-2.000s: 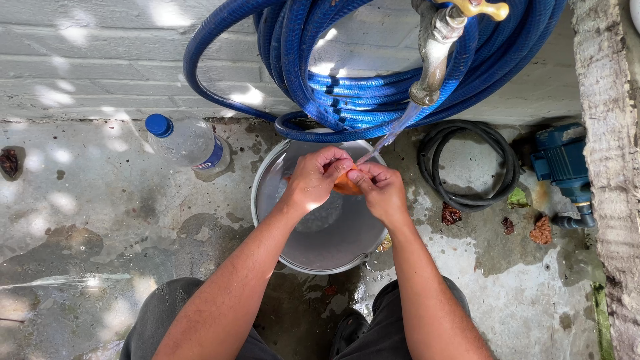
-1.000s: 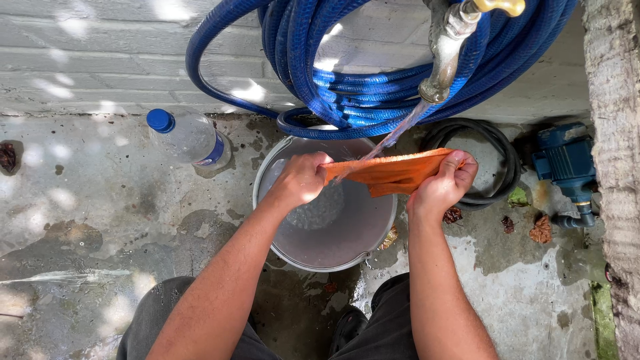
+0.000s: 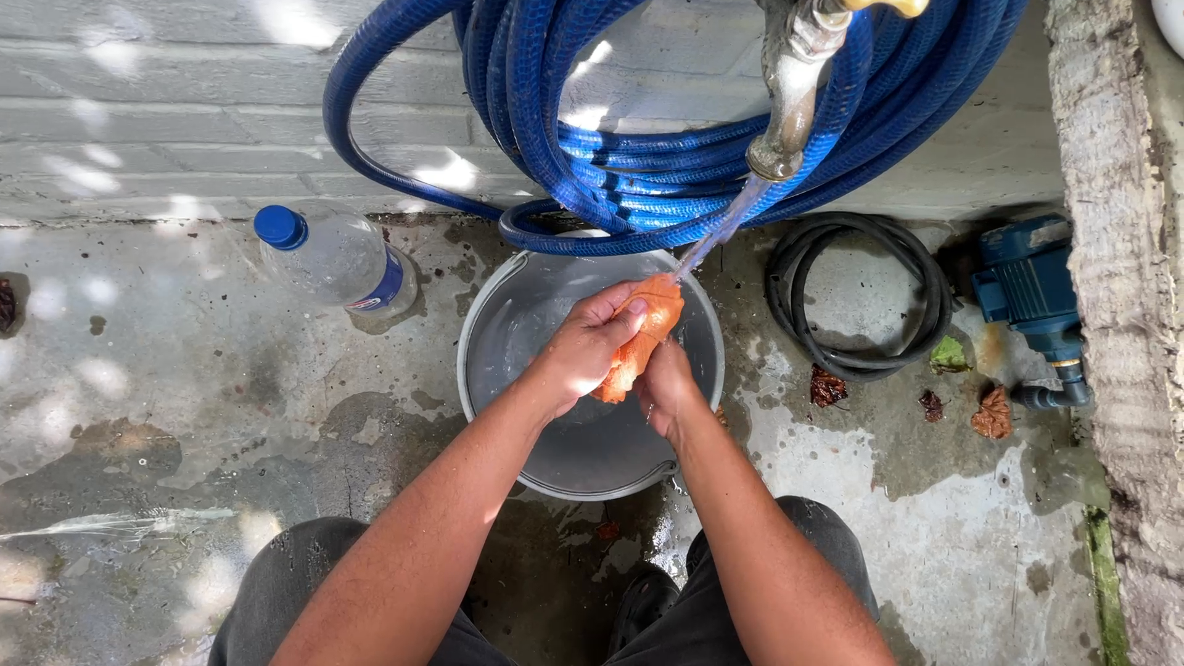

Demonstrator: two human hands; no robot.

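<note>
A wet orange cloth [image 3: 647,333] is bunched up over a grey bucket [image 3: 592,481]. My left hand [image 3: 592,342] grips it from the left, thumb on top. At its lower right side, my right hand [image 3: 668,384] is closed on the cloth, its fingers partly hidden. Water runs from a metal tap [image 3: 786,111] down onto the top of the cloth. Some water lies in the bucket.
A coiled blue hose [image 3: 555,120] hangs behind the tap. Left of the bucket stands a clear plastic bottle [image 3: 338,264] with a blue cap. To the right lie a black hose coil [image 3: 786,296], a blue electric pump [image 3: 1027,277] and dry leaves [image 3: 992,413]. A rough ledge [image 3: 1105,277] edges the right.
One second ago the orange cloth was stretched between my hands under the water; now it is bunched. My right hand has moved left and down, closer to my left hand.
</note>
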